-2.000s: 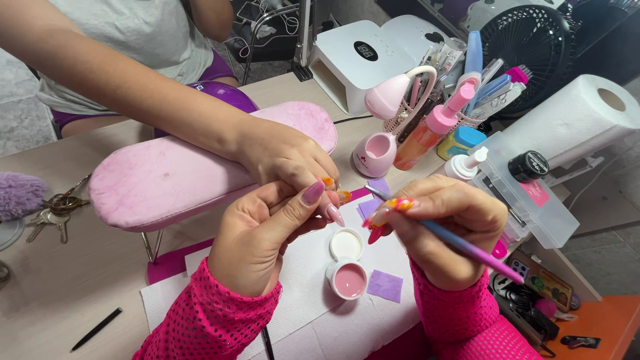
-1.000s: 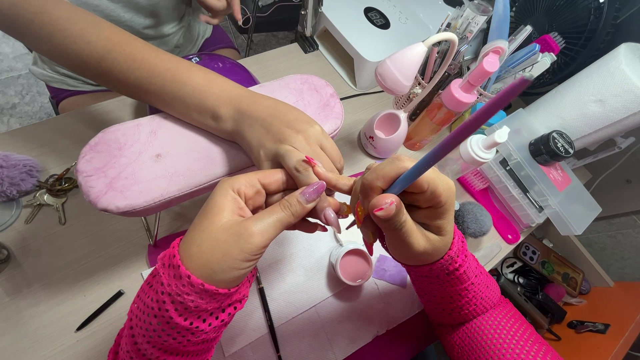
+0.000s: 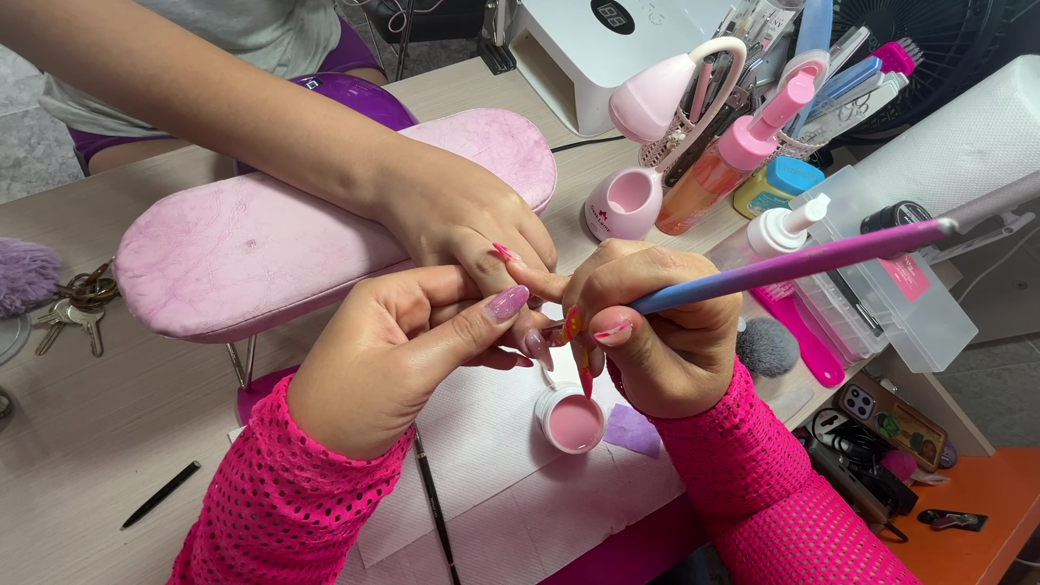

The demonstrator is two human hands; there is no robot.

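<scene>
My left hand holds a finger of another person's hand, which rests over a pink padded armrest. In my right hand is a nail brush with a blue-to-pink handle; its tip is close to the held finger's nail, partly hidden by my fingers. One of my right fingers reaches to the other person's hand. Below my hands an open jar of pink gel stands on white paper towels, beside a piece of purple wipe.
A white nail lamp, a small pink lamp, a pump bottle and a paper towel roll stand behind. To the right are a clear plastic box and a grey fluffy brush. Keys, a black pen-like stick and a thin brush lie left.
Two seconds ago the brush handle pointed down to the right; it now points up to the right. My right hand has moved in against the other person's hand.
</scene>
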